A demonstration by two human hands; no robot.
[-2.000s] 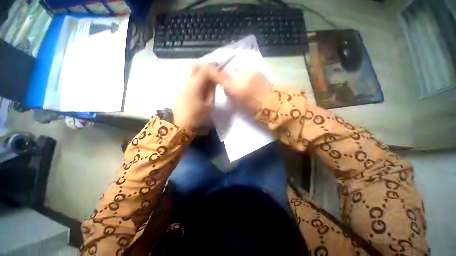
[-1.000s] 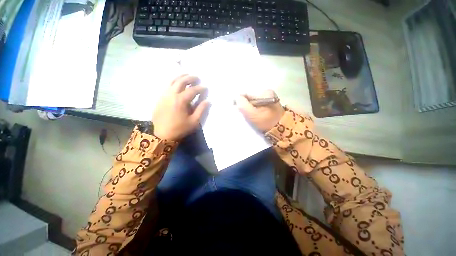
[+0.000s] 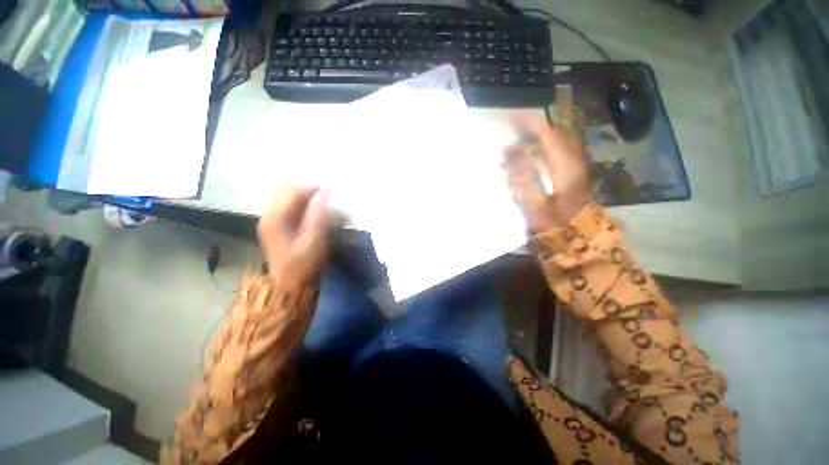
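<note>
White paper sheets (image 3: pixel 427 191), strongly overexposed, lie at an angle on the desk front with a corner over the edge above my lap. A pale backing shows at their top corner. My left hand (image 3: pixel 298 227) is blurred at the sheets' left edge, fingers curled; whether it grips the paper cannot be told. My right hand (image 3: pixel 545 173) is blurred at the sheets' right edge, beside the mouse pad. A light streak shows at its fingers, perhaps a pen, but this is not clear.
A black keyboard (image 3: pixel 409 50) lies behind the sheets. A dark mouse (image 3: pixel 631 111) sits on a picture mouse pad (image 3: pixel 668 168) at the right. An open blue folder (image 3: pixel 68 118) with white sheets is at the left. The desk's front edge runs before my lap.
Since a second ago, my right hand has moved right, off the middle of the sheets to their edge. My left hand has moved slightly down and left. The view has shifted a little.
</note>
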